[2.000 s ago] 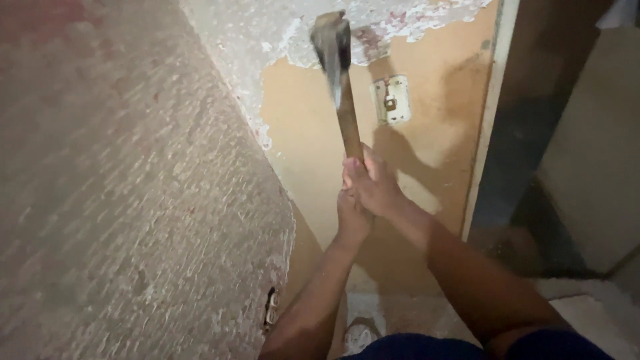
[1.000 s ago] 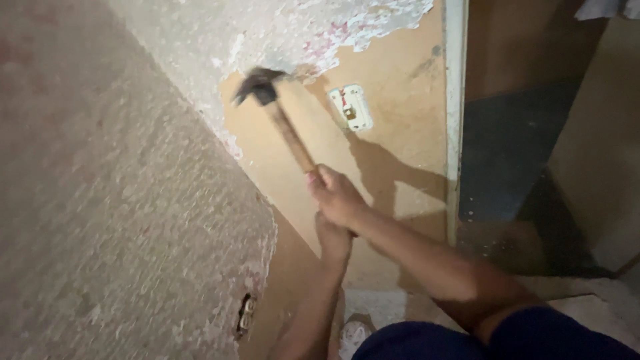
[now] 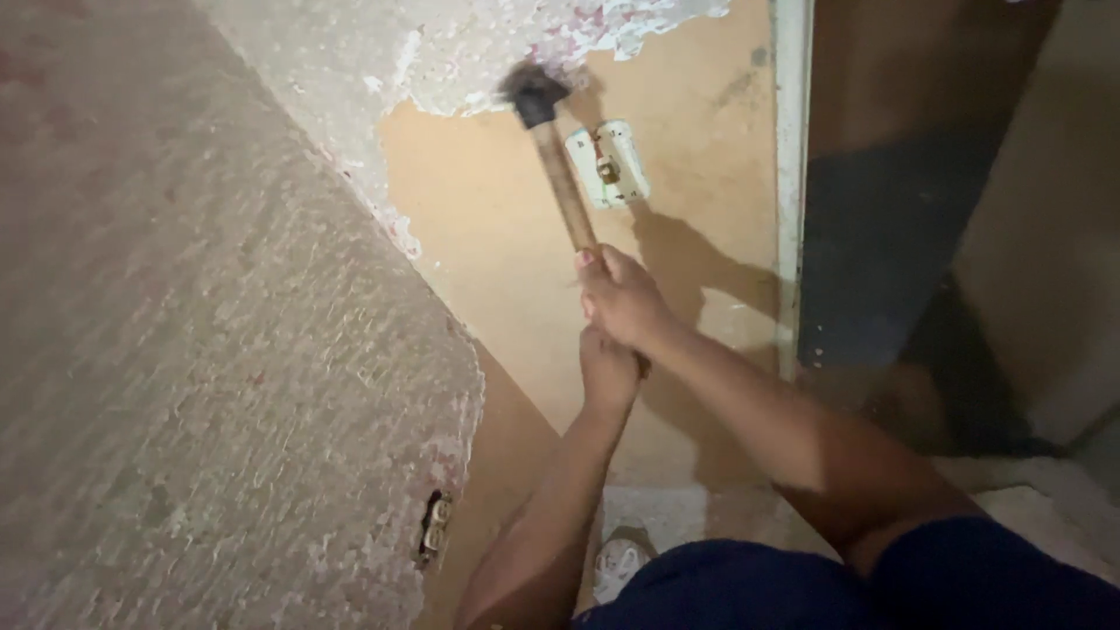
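Both my hands are closed around the wooden handle of a hammer-like tool (image 3: 564, 188); its dark head is blurred, so its exact shape cannot be told. My right hand (image 3: 623, 296) grips the middle of the handle. Just below it, my left hand (image 3: 610, 367) holds the lower part, and the handle's butt shows beside it. The head is at the ragged lower edge of the rough, chipped plaster (image 3: 464, 61); whether it touches is unclear. Under that edge lies smooth tan wall (image 3: 490, 192). An uncovered switch box (image 3: 608, 164) sits right of the handle.
A rough, pitted wall (image 3: 219, 350) fills the left, with an uncovered outlet (image 3: 435, 523) near its lower edge. A pale door frame (image 3: 790, 192) borders a dark doorway on the right. A shoe (image 3: 621, 564) stands on the floor below my arms.
The tool's head was over the tan wall's upper left corner one second ago and is now farther right, near the plaster edge. Both hands have kept their hold on the handle.
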